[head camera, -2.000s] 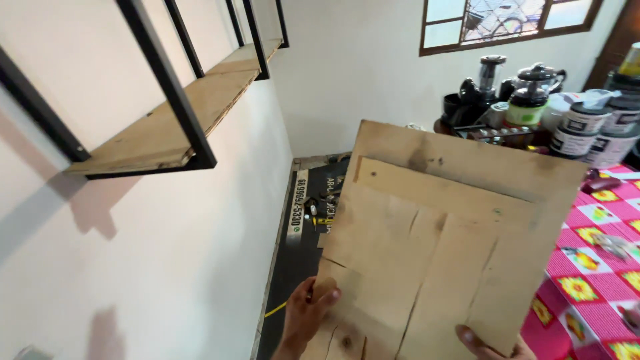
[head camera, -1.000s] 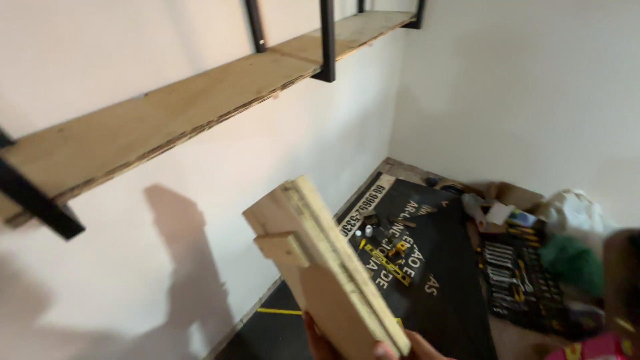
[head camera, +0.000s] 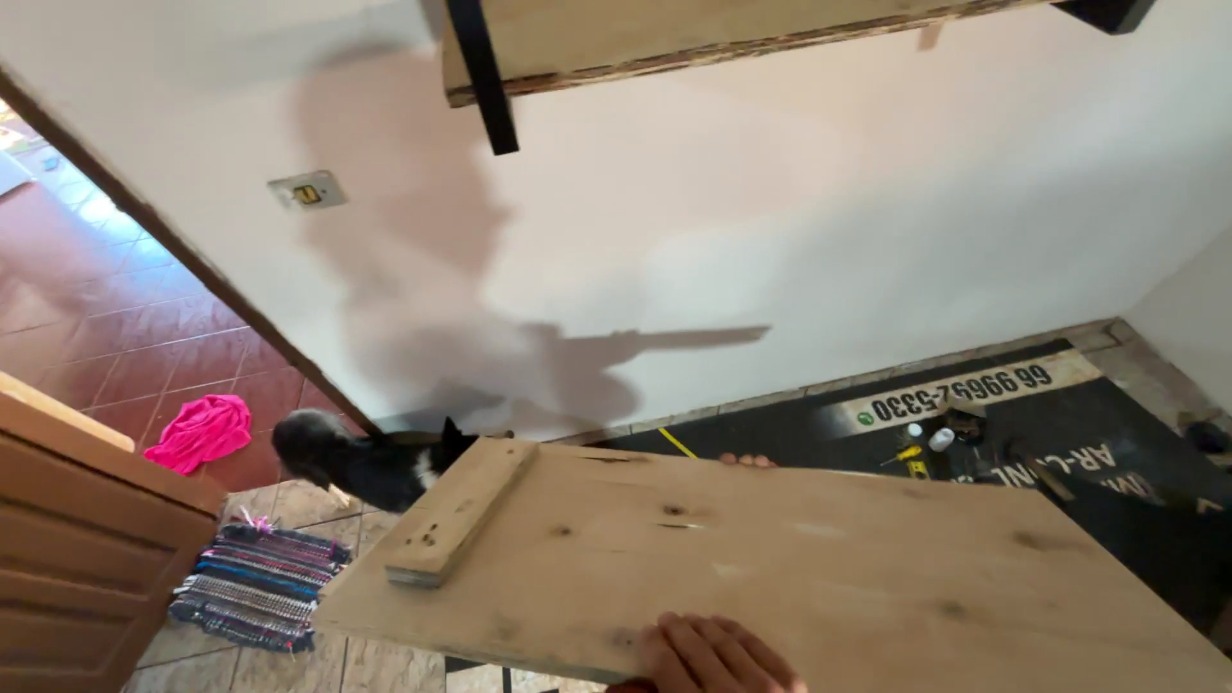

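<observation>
A wide wooden board [head camera: 828, 568], with knots and small cracks, lies tilted across the lower part of the head view. A short wooden batten [head camera: 467, 515] is fixed across its left end. At the far edge, only the fingertips of what appears to be my left hand [head camera: 749, 461] show, curled over the wood; the rest is hidden beneath. My right hand [head camera: 717, 659] grips the near edge at the bottom of the view, its fingers on the upper face.
Overhead, a wooden shelf [head camera: 712, 43] sits on black metal brackets [head camera: 481, 77]. A black-and-white animal [head camera: 385, 467] stands beyond the board's left end, near a woven rag rug [head camera: 260, 585], a pink cloth [head camera: 200, 433] and a brown door [head camera: 87, 539]. Tools lie on a black printed sheet [head camera: 1145, 472].
The view has swung left, bringing in the doorway and animal. The board, seen edge-on one second ago, now shows a broad face with one batten at its left end.
</observation>
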